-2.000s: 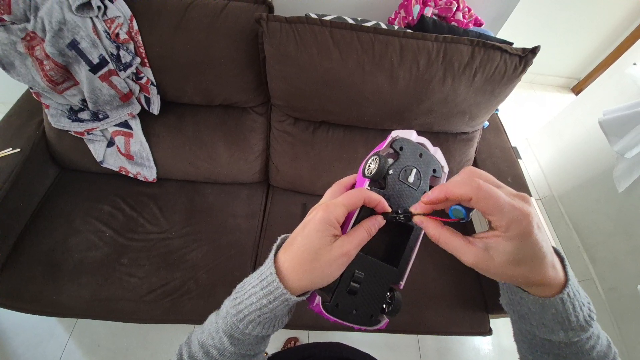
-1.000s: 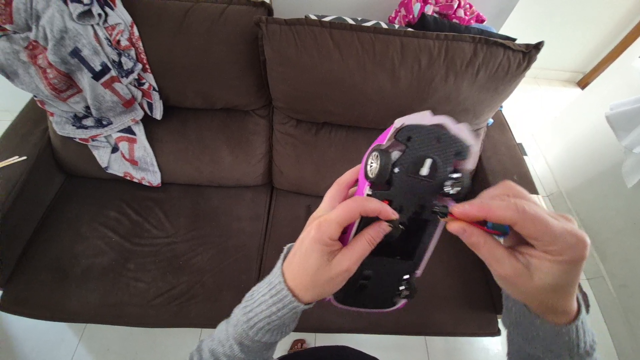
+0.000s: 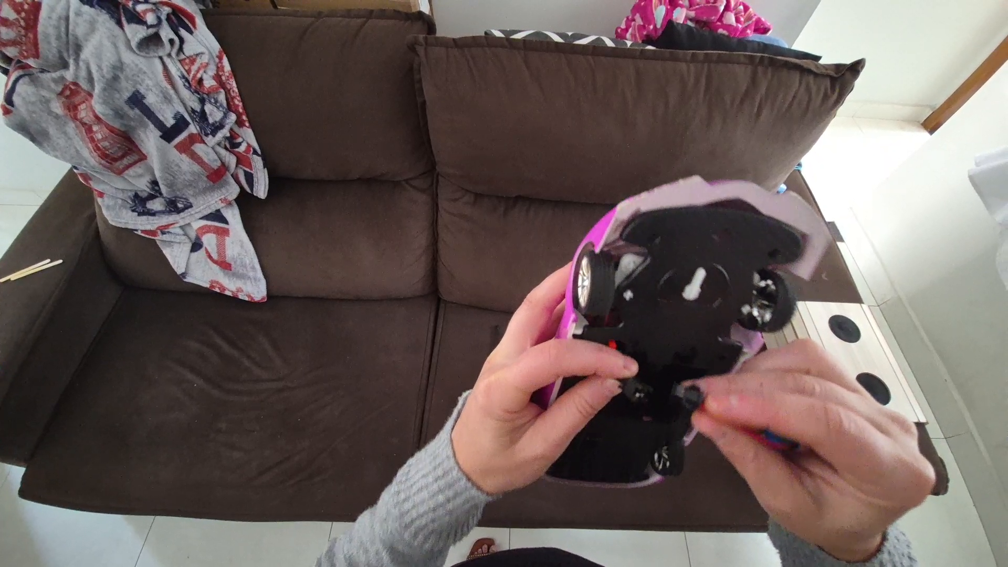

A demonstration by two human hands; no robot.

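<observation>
A purple and pink toy car (image 3: 685, 291) is upside down, its black underside and wheels facing me. My left hand (image 3: 543, 386) supports the car's left side, and its thumb and index finger pinch a small black connector (image 3: 636, 390) over the underside. Between the fingertips of my right hand (image 3: 811, 433) is another small black connector (image 3: 690, 396), a short gap from the first one. Part of a blue and red item (image 3: 778, 439) shows under my right fingers; the rest of it is hidden.
A brown fabric sofa (image 3: 236, 394) lies beneath and behind the car. A printed blanket (image 3: 181, 134) hangs over its left backrest. Thin wooden sticks (image 3: 31, 270) rest on the left arm. A light wooden tray with dark round spots (image 3: 862, 346) is at the right arm.
The two hands were together at the connectors two seconds ago; my right hand has since moved right, leaving a gap. The car has tilted and come nearer the camera.
</observation>
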